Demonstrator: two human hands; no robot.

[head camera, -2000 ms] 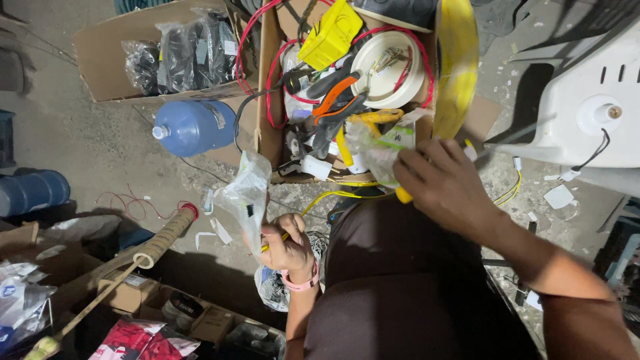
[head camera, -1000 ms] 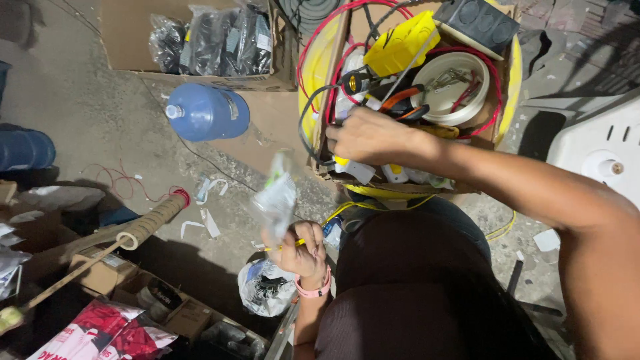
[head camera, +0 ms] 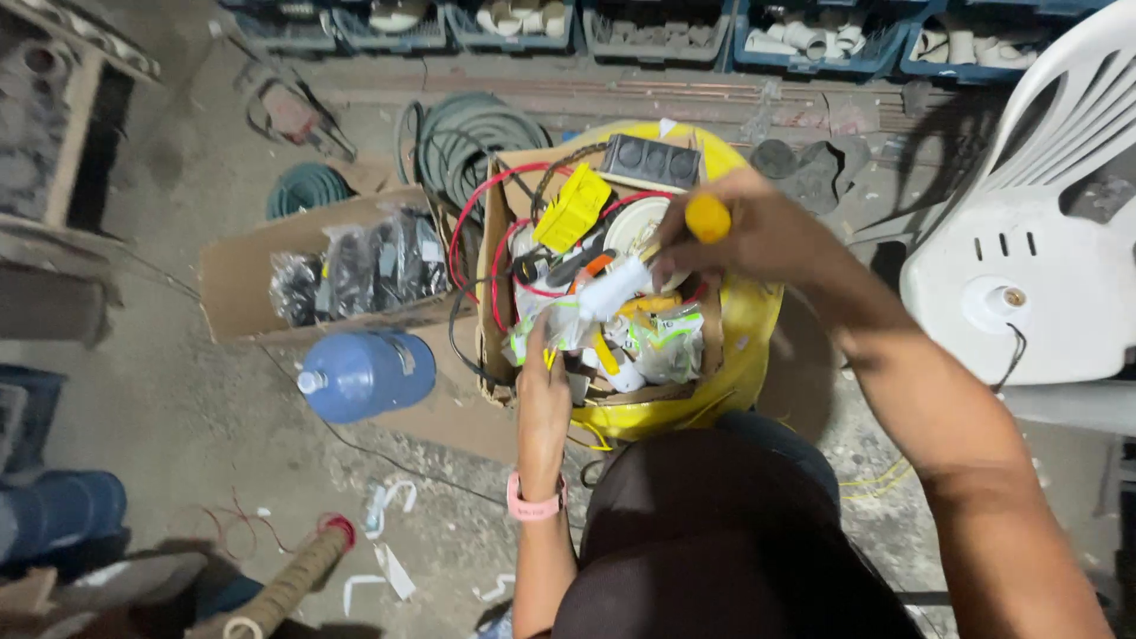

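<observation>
My right hand (head camera: pixel 728 231) is over the right part of a cardboard box (head camera: pixel 493 293), gripping a tool with a yellow handle (head camera: pixel 708 218). A blurred white object (head camera: pixel 612 289) lies just beyond its fingertips; whether it is held cannot be told. My left hand (head camera: pixel 543 382) reaches in at the box's near left edge, with a clear plastic bag (head camera: pixel 568 321) and a small yellow item at its fingers. Inside the box are a yellow plastic part (head camera: pixel 572 207), a white round container (head camera: pixel 637 224), orange-handled pliers (head camera: pixel 593 266), more plastic packets (head camera: pixel 670 342) and a black socket block (head camera: pixel 652 162).
Yellow coiled tubing (head camera: pixel 750 346) surrounds the box. A blue water jug (head camera: pixel 368 375) and a carton of bagged parts (head camera: pixel 257 297) stand left. A white plastic chair (head camera: pixel 958 311) is at right. Crates of fittings (head camera: pixel 657 49) line the back, near a coiled hose (head camera: pixel 479 133).
My left hand has moved from beside the box to its near left edge with the clear bag. My right hand has risen out of the box with the yellow-handled tool. The view has shifted widely.
</observation>
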